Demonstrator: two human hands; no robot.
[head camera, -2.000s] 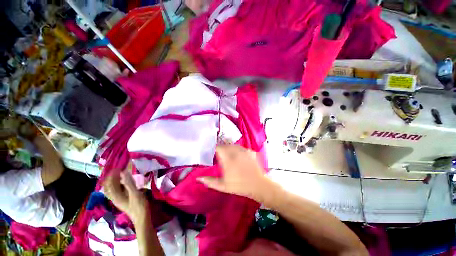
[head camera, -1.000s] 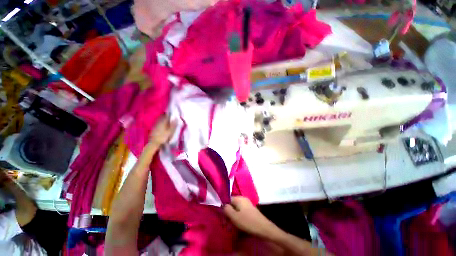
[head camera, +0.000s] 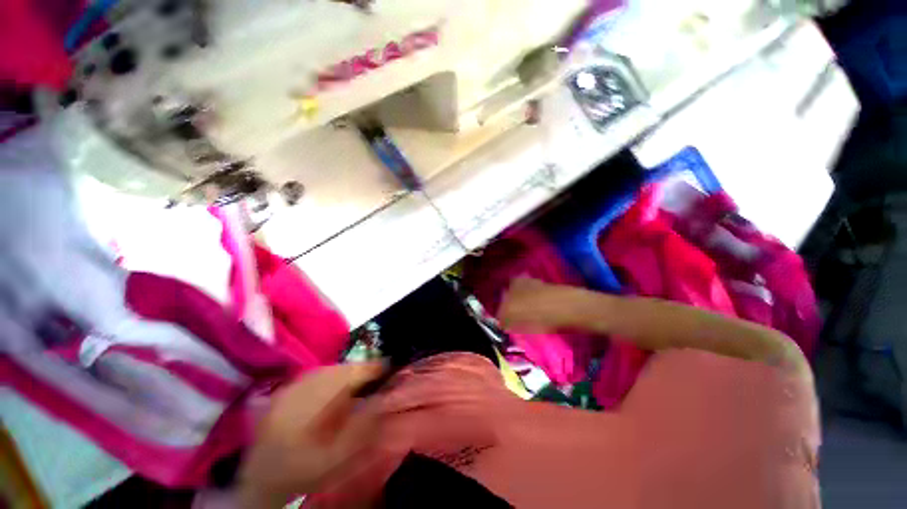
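Note:
The magenta and white garment (head camera: 179, 363) lies at the left, bunched and blurred, partly on the table near the needle area. My left hand (head camera: 308, 427) is at the lower left beside the garment's edge, strongly blurred; whether it grips the cloth is unclear. A small dark shape shows at its fingertips. My right forearm reaches in from the right, and my right hand (head camera: 527, 303) is low in front of the table edge, by loose magenta cloth. Its fingers are blurred and partly hidden.
The cream-white sewing machine (head camera: 269, 109) with red lettering spans the top. A blue-handled tool (head camera: 398, 164) is under its arm, and a control panel (head camera: 607, 89) is at its right end. A blue basket (head camera: 597, 239) with magenta pieces (head camera: 661, 258) stands beyond the table's front edge.
The view has swung right, bringing the blue basket into full sight. My right hand has left the garment's lower edge and moved right. My left hand is now lower, beside the garment.

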